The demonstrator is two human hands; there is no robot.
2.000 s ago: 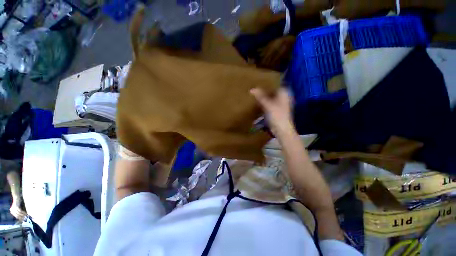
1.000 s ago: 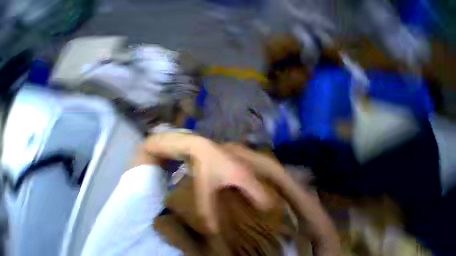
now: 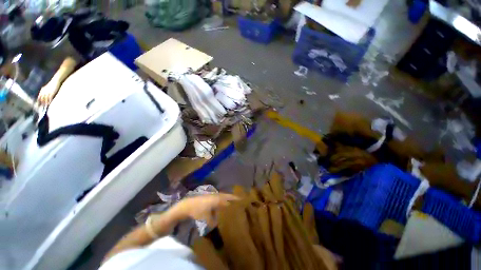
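Observation:
A thick bundle of brown cut pieces (image 3: 263,227) stands in folds at the bottom centre, close to me. My left hand (image 3: 208,206) is at the bundle's upper left side and grips it, with its fingers mostly hidden by the cloth. Only a small part of my right hand (image 3: 328,258) shows at the bundle's lower right edge, cut off by the frame. Its fingers are hidden, so its grip cannot be told.
A white machine table (image 3: 126,179) is at left, with a dark strip (image 3: 79,129) and another person's hand (image 3: 48,92). A blue crate (image 3: 377,192) with brown heaps and dark cloth is at right. White scraps (image 3: 211,97) lie ahead beside a beige board (image 3: 174,58).
The wide brown cloth held up earlier is no longer spread out; a gathered brown bundle is now low in front of me. The view has swung, showing more floor and the left table.

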